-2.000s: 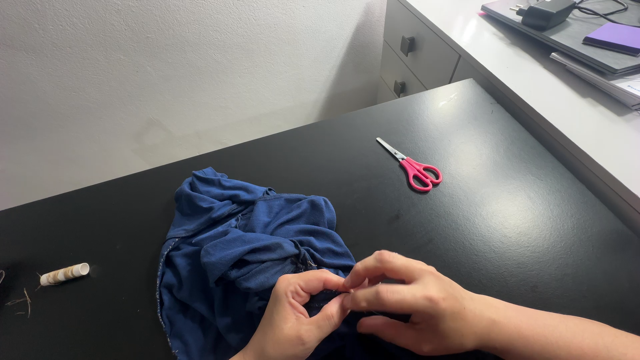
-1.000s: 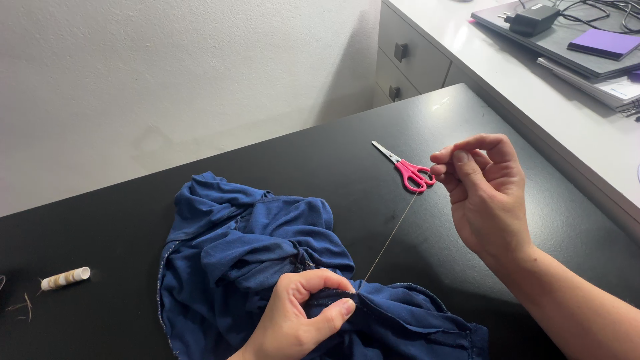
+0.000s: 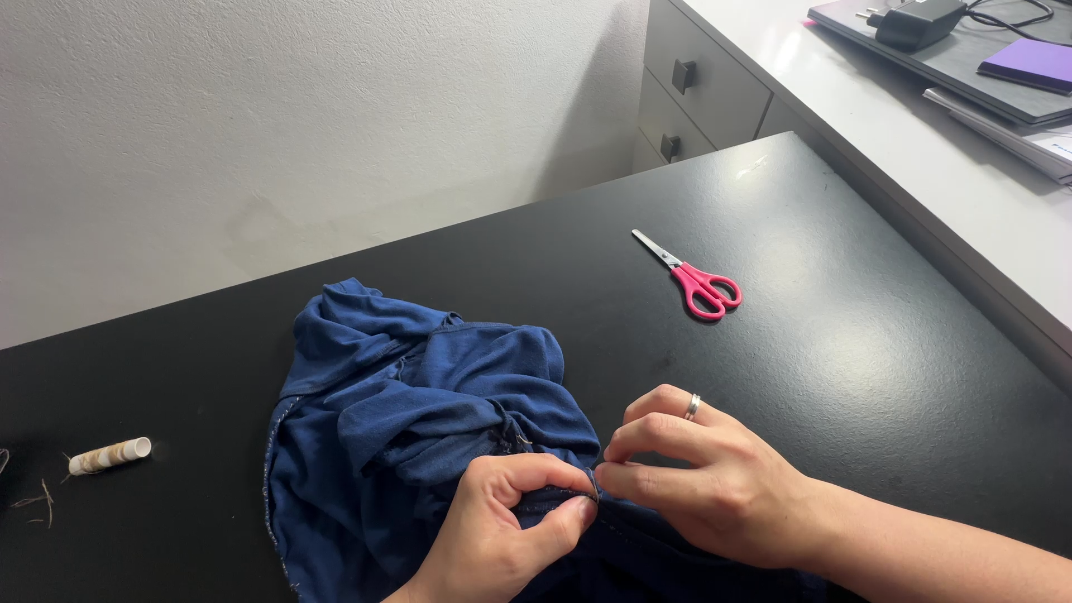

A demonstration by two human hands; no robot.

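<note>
A crumpled blue fabric garment [image 3: 435,402] lies on the black table, with light stitching along its left edge. My left hand [image 3: 519,519] pinches a seam of it between thumb and forefinger. Close against that pinch, at the lower centre, is my right hand [image 3: 712,477], its fingertips touching the fabric edge; a ring sits on one finger. A bit of light thread shows at the pinch, and whether the right fingers hold a needle is hidden. Scissors with pink handles [image 3: 703,289] rest beyond the right hand. Over at the left lies a small spool of beige thread [image 3: 110,456].
Loose thread scraps [image 3: 48,502] lie near the spool. The black table [image 3: 796,251] meets a white wall [image 3: 335,126] behind. A white cabinet top [image 3: 946,184] runs along the right, bearing a black power adapter [image 3: 919,23], a purple pad [image 3: 1030,64] and papers [image 3: 1005,130].
My right hand rose from the fabric, drawing a thread taut above it, and has come back down beside my left hand. The left hand keeps its pinch on the garment.
</note>
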